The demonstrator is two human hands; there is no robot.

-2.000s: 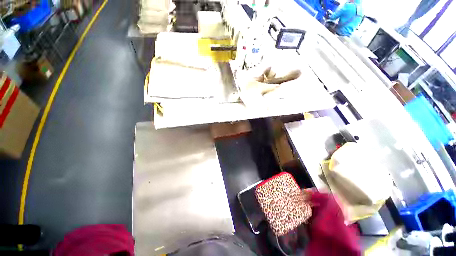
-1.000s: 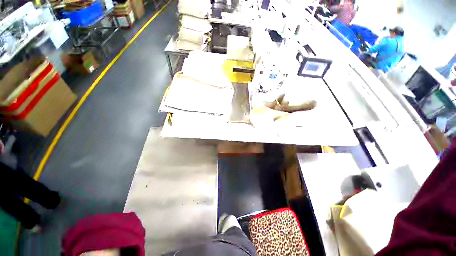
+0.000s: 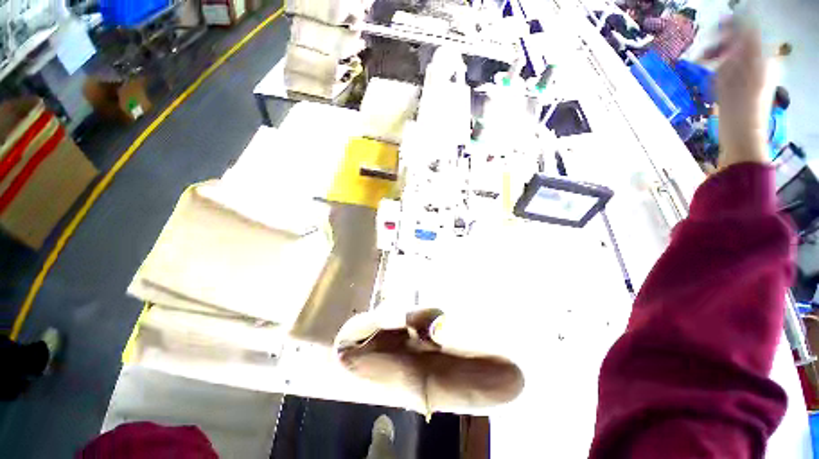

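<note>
A brown-beige sewn piece [image 3: 449,372] with a dark opening lies bunched on the white table near its front edge. Beige fabric panels [image 3: 235,255] with yellow edges lie stacked at the left. The white sewing machine [image 3: 440,161] stands behind the sewn piece. My right hand [image 3: 744,99] is raised at the upper right, away from the fabric. It is blurred, so its finger posture is unclear. My left hand is out of the picture; only its dark red sleeve shows at the bottom left.
A control screen [image 3: 564,201] stands right of the machine. A yellow plate [image 3: 364,172] lies behind the panels. More bundles [image 3: 312,58] stand on a back table. A grey aisle with a yellow line and a cardboard box [image 3: 40,179] is at left. People sit at the upper right.
The view has moved forward, and the table and sewn piece appear nearer. My right arm has risen to the upper right. The leopard-patterned seat and the fabric at the lower right have left the view.
</note>
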